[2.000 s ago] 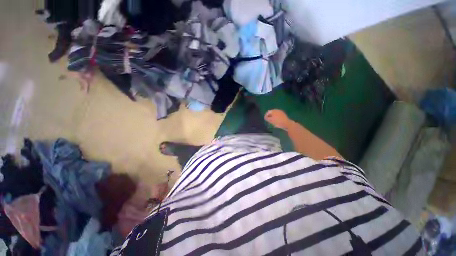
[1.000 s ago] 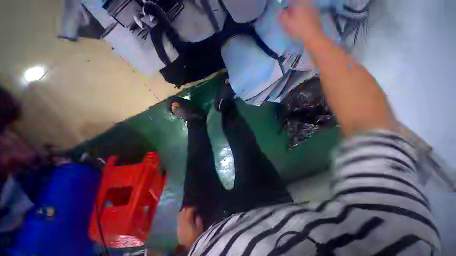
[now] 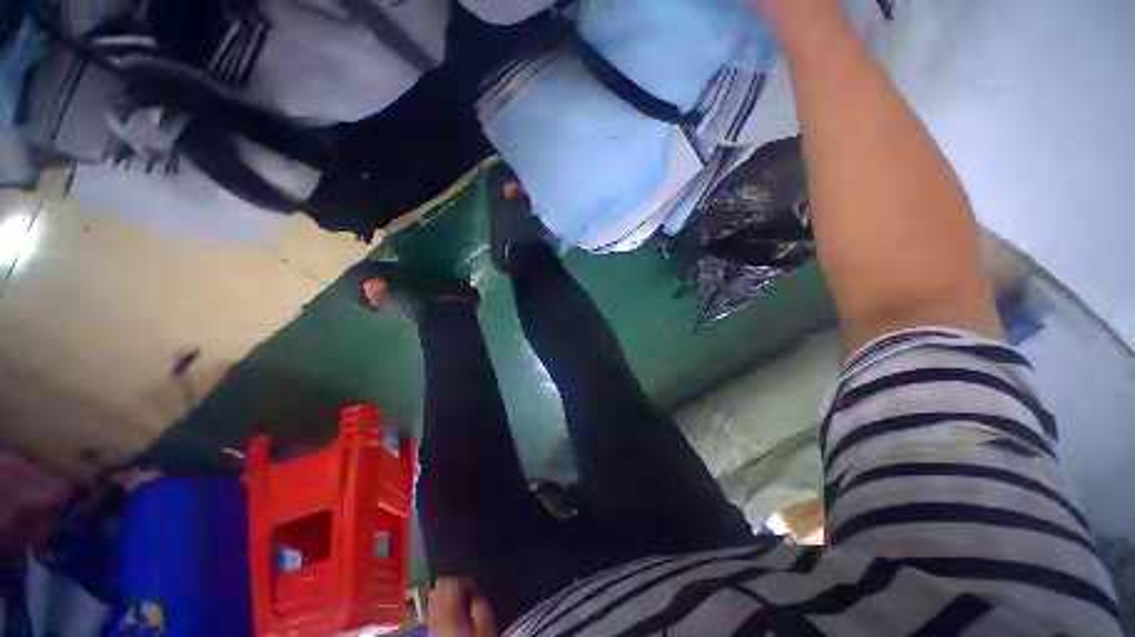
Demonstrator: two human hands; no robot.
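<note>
A tied bundle of light blue cut pieces [image 3: 597,137] with striped edges and a dark tie strip lies at the top centre. My right forearm reaches up past its right side. My right hand is cut off by the top edge, so its grip is hidden. Beside it at the upper left lie grey and white cut pieces [image 3: 342,62] with dark strips among them. My left hand [image 3: 458,610] is low beside my thigh, cut off by the bottom edge. Only some fingers show, and whether it holds anything cannot be told.
A red plastic stool [image 3: 330,523] stands at the lower left beside a blue container [image 3: 184,554]. A black plastic bag [image 3: 753,224] lies right of the bundle. A white surface [image 3: 1033,125] is at the right. Pale rolled material [image 3: 759,411] lies near my legs. The floor is green and tan.
The view has come closer to the bundles, which show larger. The red stool and blue container have come into view. My right arm has reached up and its hand has left the frame.
</note>
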